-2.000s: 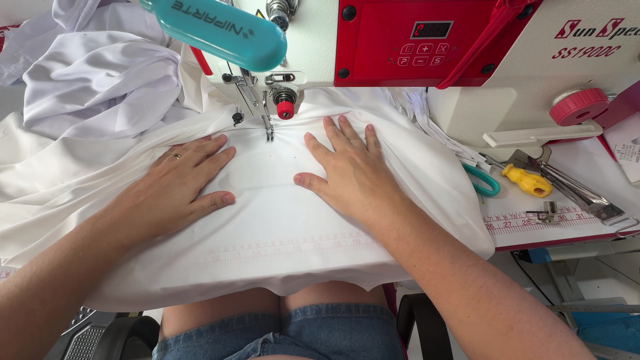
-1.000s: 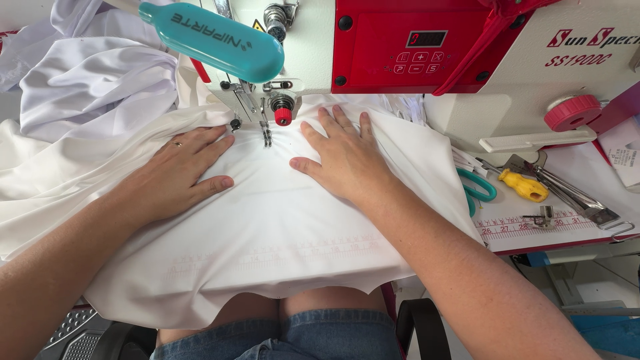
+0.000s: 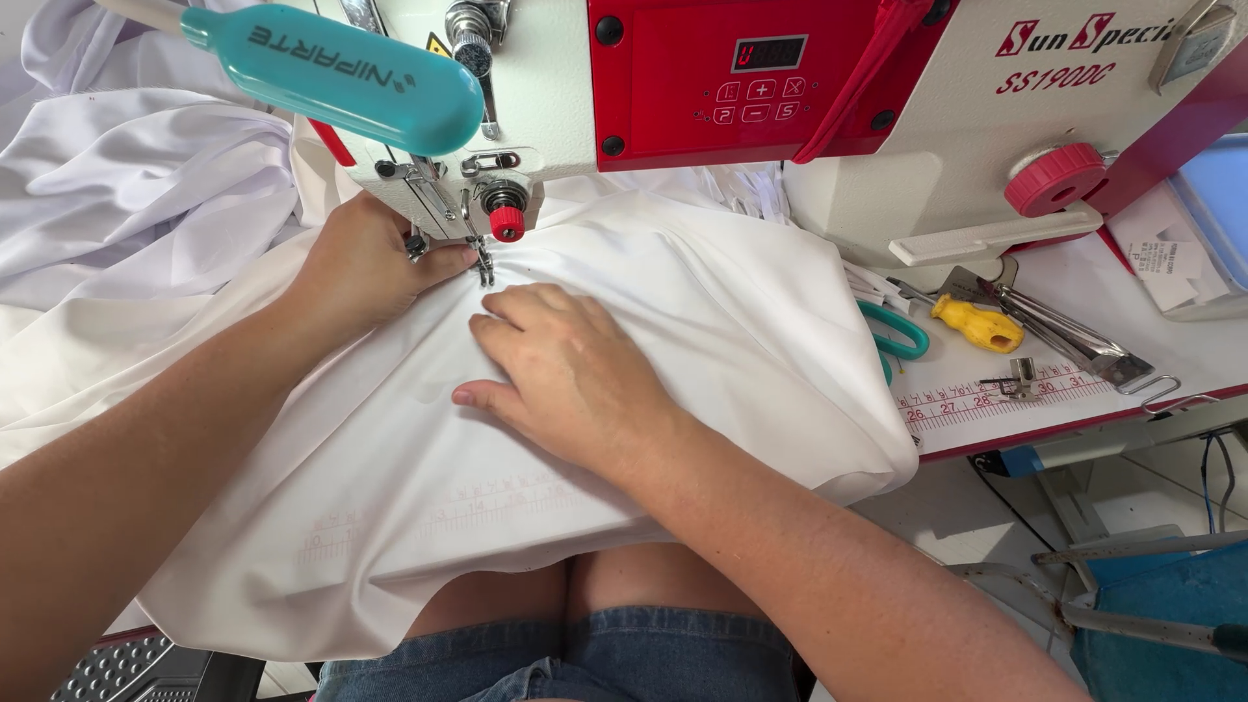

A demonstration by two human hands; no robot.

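Observation:
White fabric (image 3: 741, 322) lies spread over the sewing machine's table, puckered in folds around the presser foot (image 3: 485, 268). At the left of the foot is my left hand (image 3: 366, 268), its thumb tip against the foot's left side; its other fingers are hidden behind the hand and machine head, so its grip cannot be told. My right hand (image 3: 565, 375) rests palm down on the fabric just below and right of the foot, fingers bent and slightly apart. Above both is the white and red sewing machine (image 3: 546, 97), with a red-capped tension knob (image 3: 507, 222) close to the needle area.
A teal lamp or holder (image 3: 341, 83) juts over the machine's left end. Bunched white fabric (image 3: 146, 185) fills the left. On the right lie teal-handled scissors (image 3: 902, 336), a yellow-handled screwdriver (image 3: 980, 325), metal tweezers (image 3: 1063, 331), a small metal presser foot (image 3: 1021, 378) and a printed ruler scale (image 3: 951, 409).
My left hand has moved up and right to the presser foot. My right hand has moved down and left relative to the foot, and the fabric has shifted with new diagonal folds.

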